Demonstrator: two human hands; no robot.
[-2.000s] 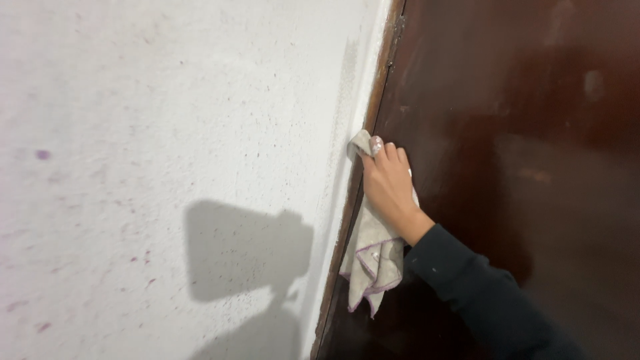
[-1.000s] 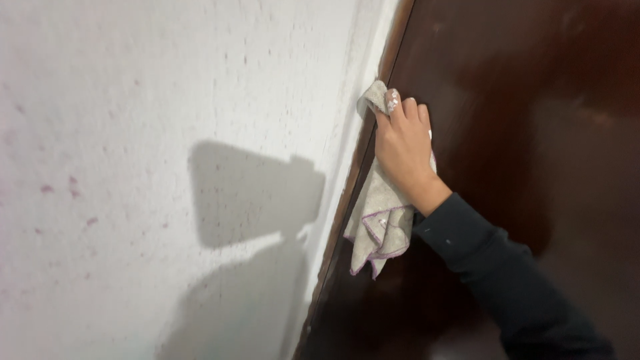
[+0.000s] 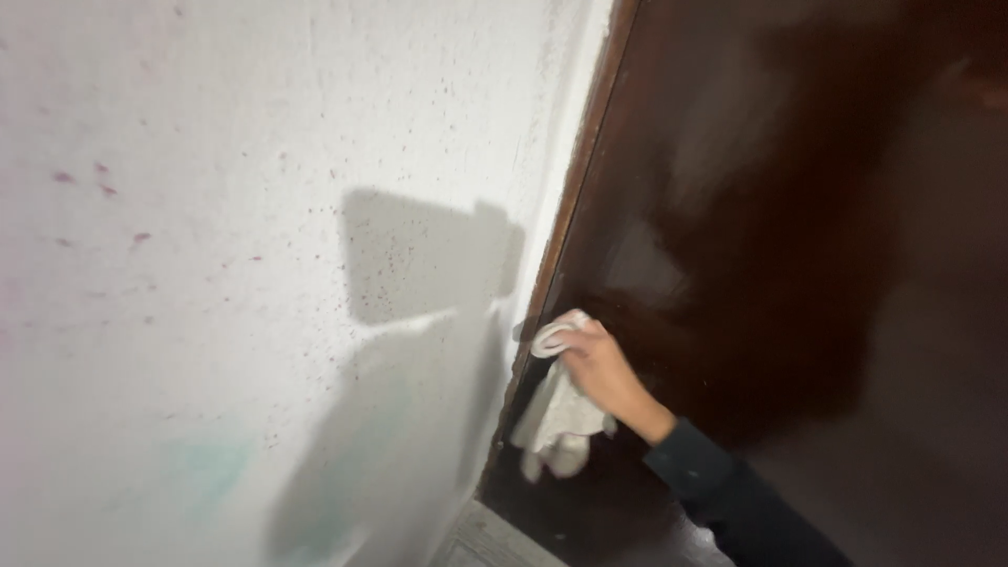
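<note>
My right hand (image 3: 602, 370), in a dark sleeve, grips a light grey cloth (image 3: 563, 405) at the left edge of a dark brown glossy door or panel (image 3: 756, 260). A bunched fold of the cloth sticks out beyond my fingers near the brown wooden edge strip (image 3: 568, 205), and the rest hangs below the hand, blurred. Whether the fold touches the strip cannot be told. My left hand is not in view.
A white wall (image 3: 236, 118) with reddish and dark specks and a faint green smear stands at the left, bearing a large shadow. At the bottom, a greyish surface (image 3: 492, 539) meets the foot of the panel.
My right hand has moved down along the panel's left edge with the cloth in its grip. The view has shifted, and the greyish surface at the bottom now shows.
</note>
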